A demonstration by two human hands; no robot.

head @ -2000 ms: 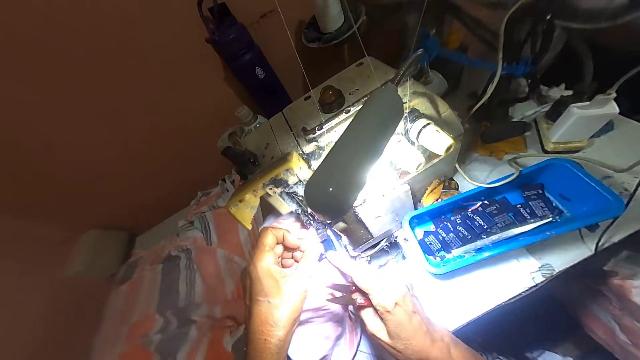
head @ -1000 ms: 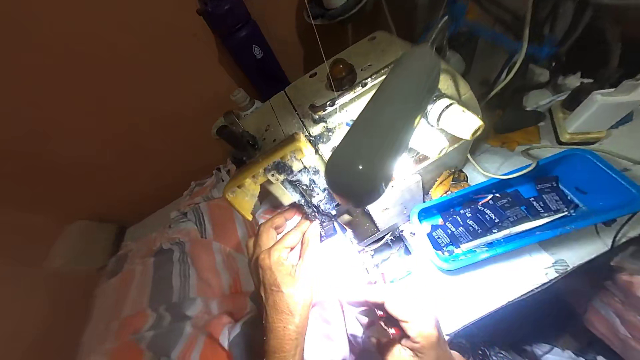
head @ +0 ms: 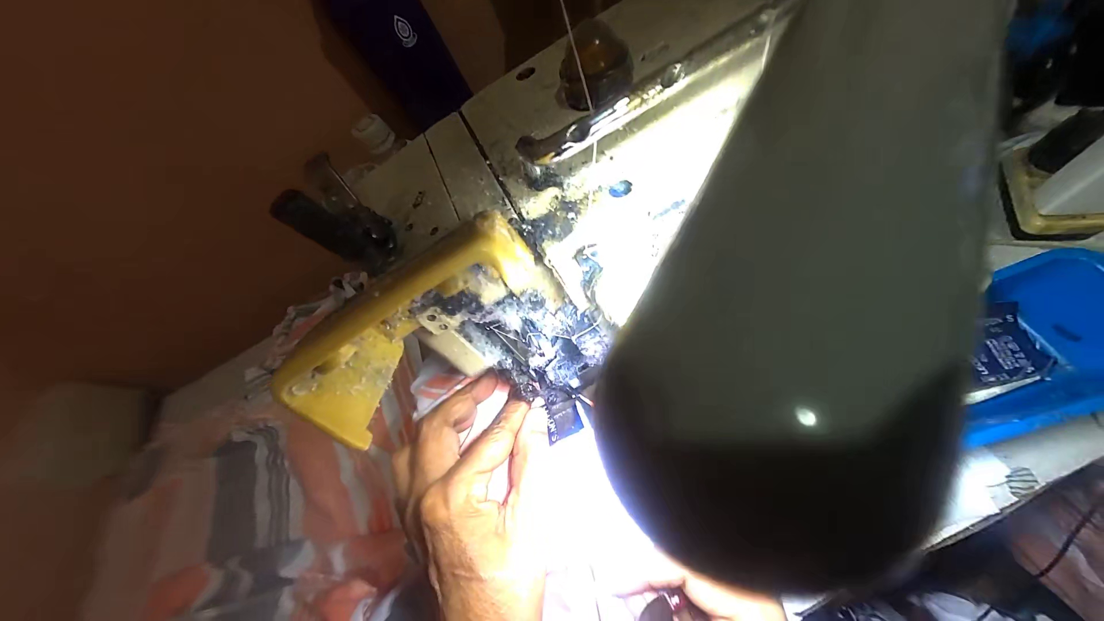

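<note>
An overlock-type sewing machine with a yellow guard stands ahead, lint around its needle area. My left hand is at the needle area, its fingers on pale fabric beside a small dark blue label. Low in the view, partly behind the lamp, my right hand is near a small dark object with a red part, mostly hidden. Glare washes out the fabric between the hands. A dark lamp head covers much of the right side.
A blue plastic tray at the right holds dark blue labels. Striped orange, grey and white fabric lies at the left. Behind the machine stands a purple bottle; a white and yellow object lies at the upper right.
The view has moved much closer to the machine, and the lamp head now hides more. My left hand stays by the needle area. My right hand, earlier nearer the needle with small snips, is lower.
</note>
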